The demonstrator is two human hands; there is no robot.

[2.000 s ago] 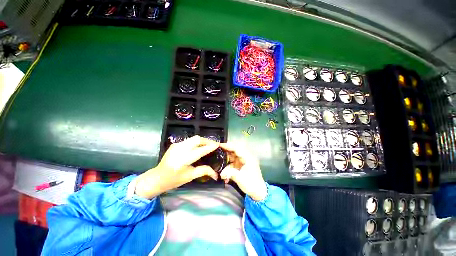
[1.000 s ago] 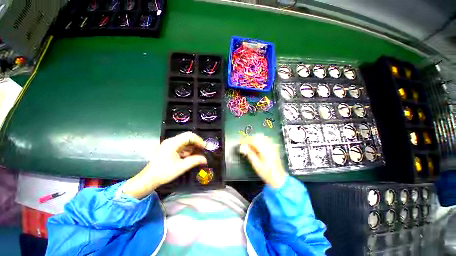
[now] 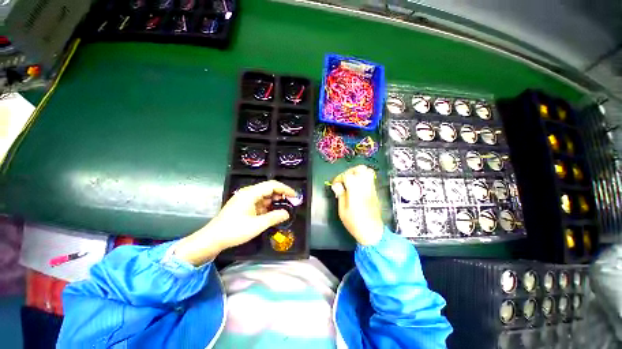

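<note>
The black pocket tray (image 3: 275, 140) lies in front of me with dark round units in its upper pockets. A gold round housing (image 3: 282, 239) sits in a lower right pocket. My left hand (image 3: 249, 215) is over the lower pockets, thumb and fingers around a dark round unit (image 3: 283, 208). My right hand (image 3: 358, 198) is on the mat right of the tray, fingertips pinched near a short yellow lead (image 3: 329, 183); whether it holds a lead is hidden. A blue bin (image 3: 352, 92) of red and pink wires and a loose wire pile (image 3: 333, 145) lie beyond it.
A clear blister tray (image 3: 453, 163) of silver discs lies to the right. Beyond it is a black tray with gold pieces (image 3: 565, 202). Stacked blister trays (image 3: 539, 279) stand lower right. Another black tray (image 3: 153, 24) is at upper left. A pink pen (image 3: 65, 259) lies lower left.
My hands were together over the tray two seconds ago. My right hand has moved right onto the mat, and the gold housing has come into view. My left hand stays over the tray.
</note>
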